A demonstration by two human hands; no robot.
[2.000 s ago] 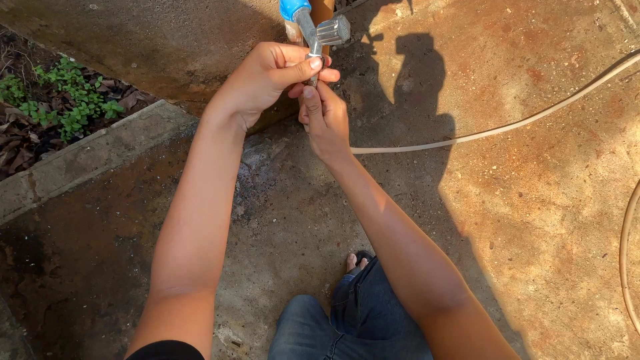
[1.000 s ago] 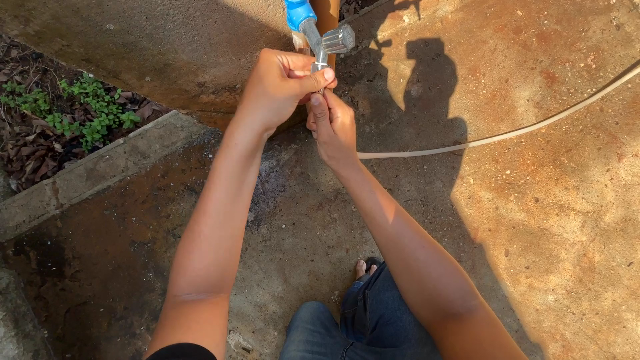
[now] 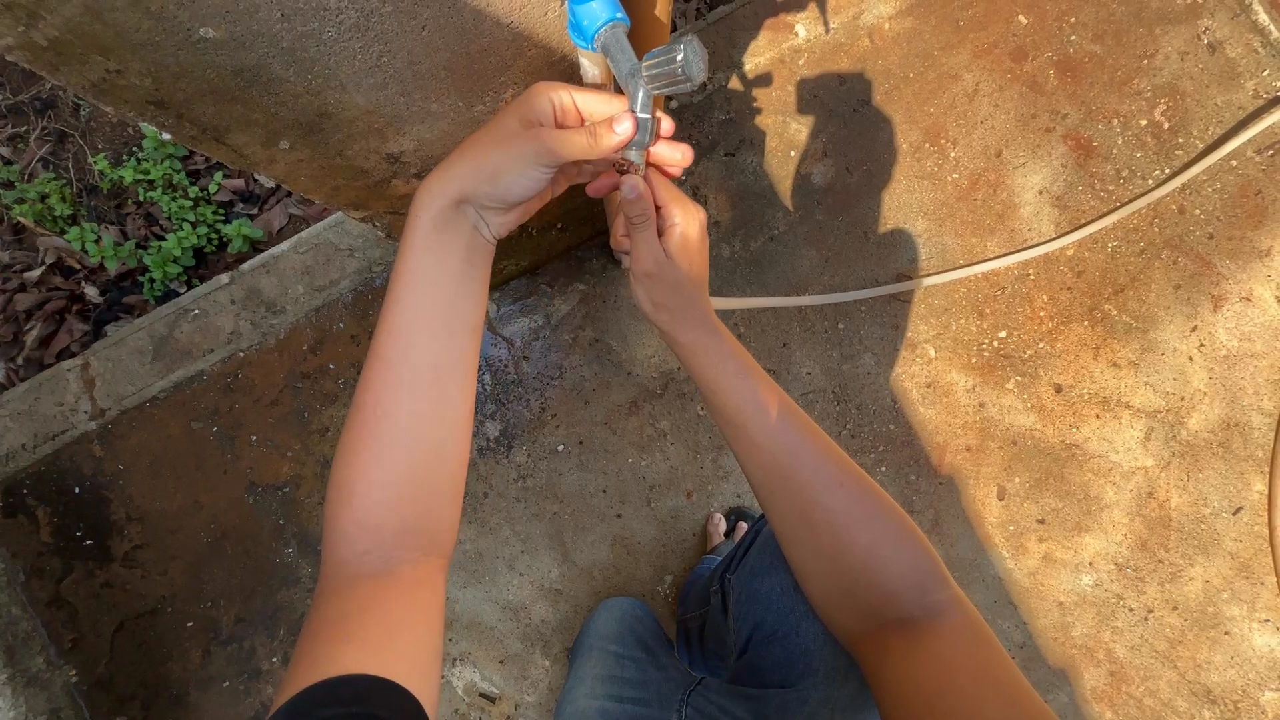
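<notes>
A grey outdoor tap (image 3: 625,65) with a ribbed round handle (image 3: 675,65) juts from a blue pipe fitting (image 3: 596,20) at the top centre. My left hand (image 3: 560,140) grips the tap's spout end, with the thumb in front and fingertips showing behind it. Just below, my right hand (image 3: 662,225) pinches a small piece at the spout's mouth between thumb and fingers; the fingers hide most of it, and I cannot tell what it is. A pale hose (image 3: 960,272) comes out from behind my right wrist; its end is hidden.
A concrete wall (image 3: 330,80) rises behind the tap, beside an orange-brown pipe (image 3: 650,25). A low concrete curb (image 3: 200,320) borders leafy plants (image 3: 160,220) at left. The hose curves rightward over the stained concrete floor (image 3: 1080,400). My legs and foot are at the bottom.
</notes>
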